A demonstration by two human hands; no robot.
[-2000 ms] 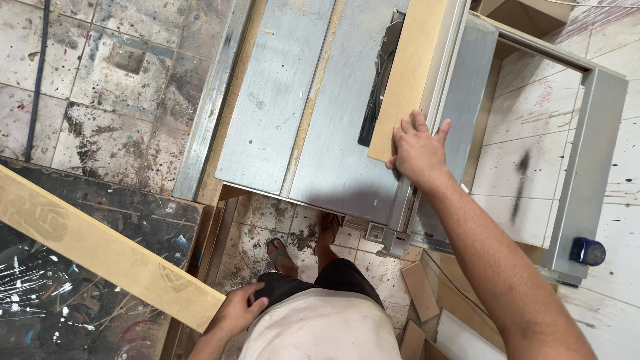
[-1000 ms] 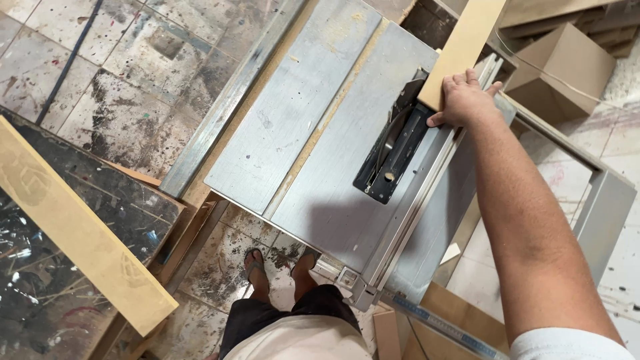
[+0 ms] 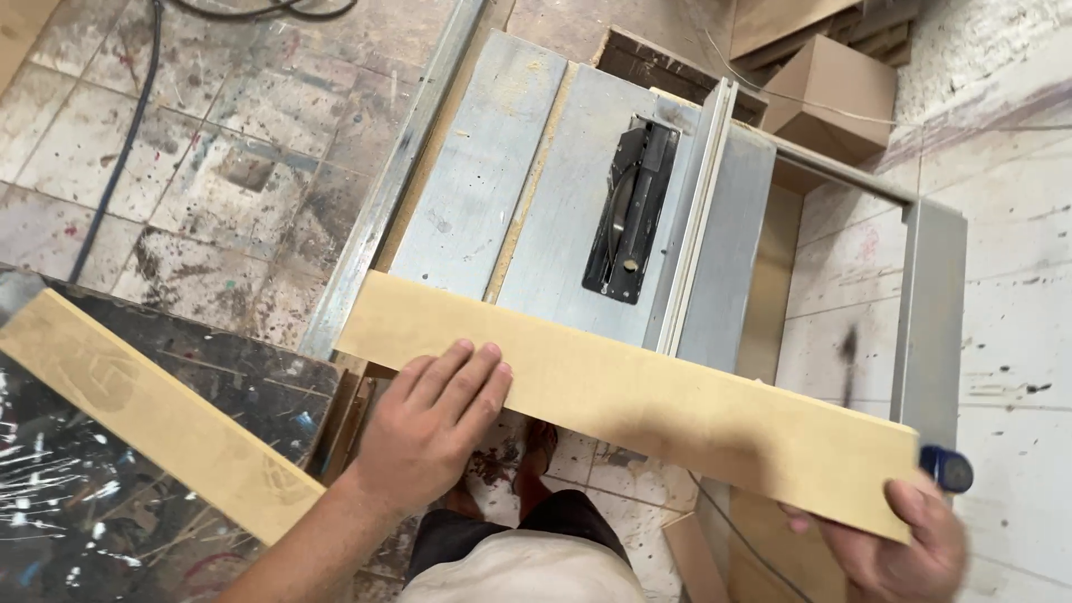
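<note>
A long tan board (image 3: 620, 385) lies across the near edge of a grey metal table saw top (image 3: 469, 184). My right hand (image 3: 913, 536) grips the board's right end, thumb on top and fingers partly hidden beneath. On the board's left part, my left hand (image 3: 444, 410) rests with its fingers spread over the upper face; its thumb is hidden. Beyond the board, the saw blade (image 3: 621, 209) shows in its black throat plate (image 3: 641, 251). The metal rip fence (image 3: 699, 218) stands to the right of the blade.
A second tan board (image 3: 159, 410) lies on a paint-splattered dark surface (image 3: 251, 368) at the left. Along the saw's left side runs a metal rail (image 3: 394, 176). A cardboard box (image 3: 837, 92) is at the back right, and a dark cable (image 3: 126, 159) crosses the floor tiles.
The board that my right hand pressed beside the fence now lies crosswise at the saw's near edge. My right hand has come back toward me to its end. My left hand now rests on it.
</note>
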